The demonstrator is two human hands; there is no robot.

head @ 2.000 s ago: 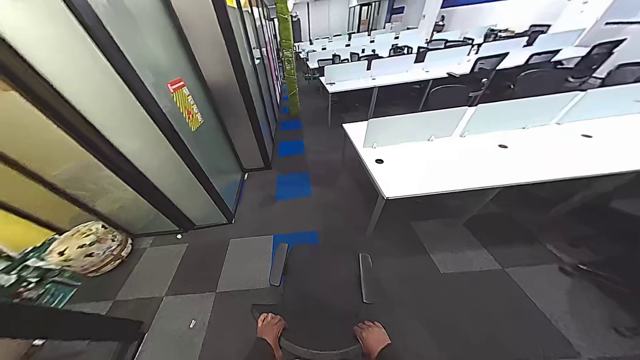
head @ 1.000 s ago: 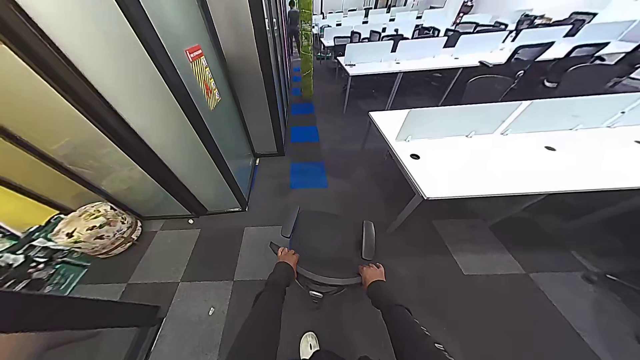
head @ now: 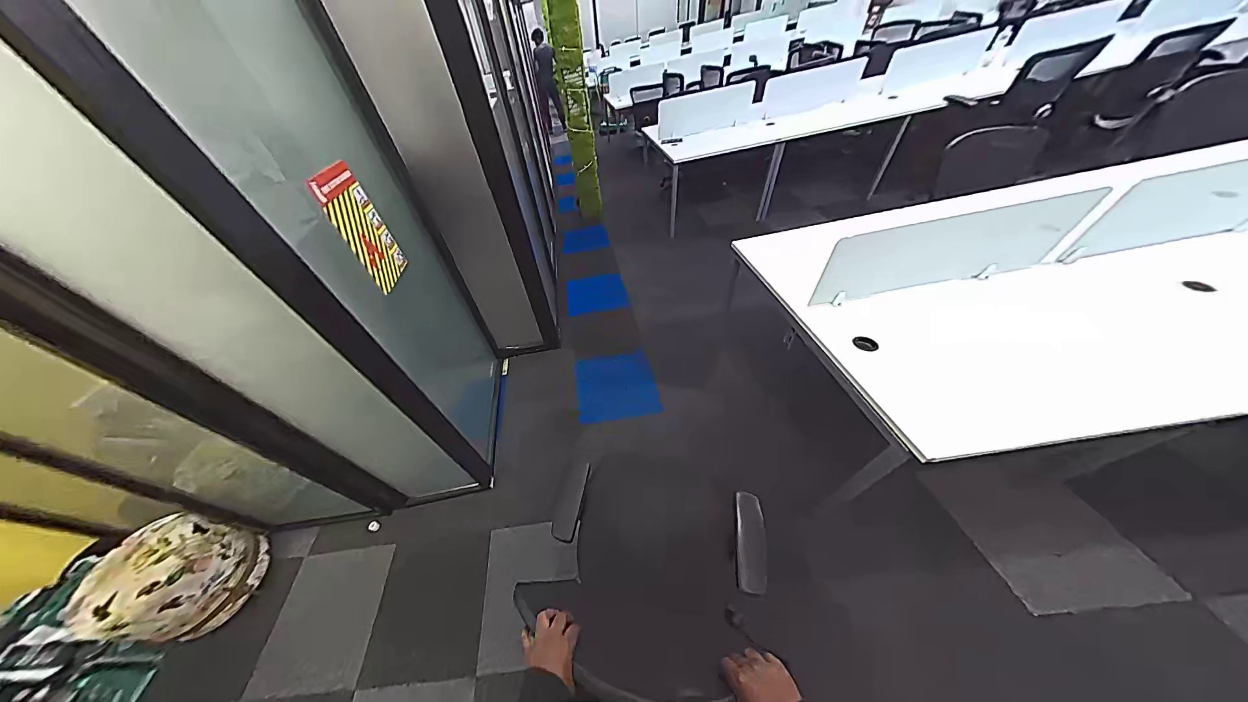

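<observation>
A black office chair [head: 653,556] stands below me on the carpet, its seat and two armrests facing away from me. My left hand [head: 552,643] grips the left part of the chair's backrest frame at the bottom of the view. On the right part of the same frame, my right hand [head: 760,675] is closed, partly cut off by the lower edge. The left armrest [head: 571,502] and the right armrest [head: 750,542] extend ahead of my hands. The chair's base and wheels are hidden under the seat.
Glass partition walls [head: 409,322] with dark frames run along the left. A round patterned pouf [head: 171,577] sits by them. A white desk [head: 994,361] juts in from the right, its corner near the chair. Blue carpet tiles [head: 618,387] lead ahead past a green-wrapped pillar [head: 582,117]; a person [head: 546,78] is beyond.
The view has shifted a good deal between frames. Both hands stay on the chair's backrest. A foot seen one second ago is out of view.
</observation>
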